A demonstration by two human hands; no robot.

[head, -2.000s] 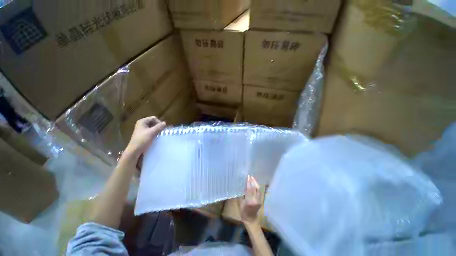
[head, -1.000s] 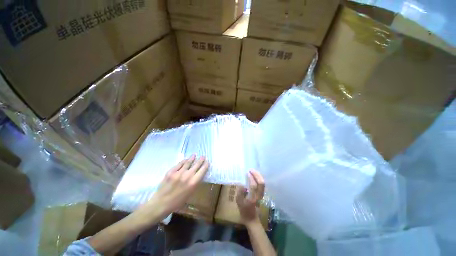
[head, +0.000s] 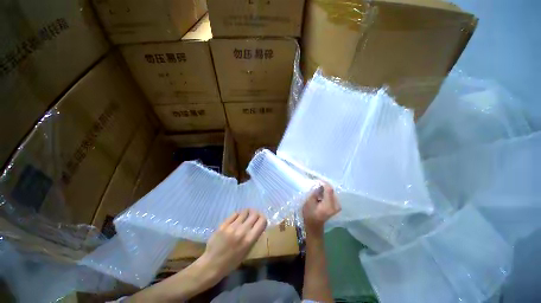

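Note:
A strip of clear-white ribbed air-column bags [head: 178, 204] stretches across my front, its left end hanging down at the lower left. My left hand [head: 237, 237] grips the strip's lower edge near the middle. My right hand [head: 321, 204] is closed on the strip farther right, where it is pinched and bunched. Beyond my right hand, more bags [head: 362, 142] spread up and to the right. No panel can be made out in the bags.
Sealed cartons [head: 184, 71] with black print form walls ahead and at the left. An open carton [head: 228, 155] with dark contents lies beyond the strip. A large carton [head: 385, 47] stands at the upper right. Loose bags [head: 439, 260] and a green item [head: 350, 266] are at the right.
The view has turned right. The strip is now drawn narrow and bunched between my hands. My left hand has moved from its flat face to the lower edge; my right hand has closed on it.

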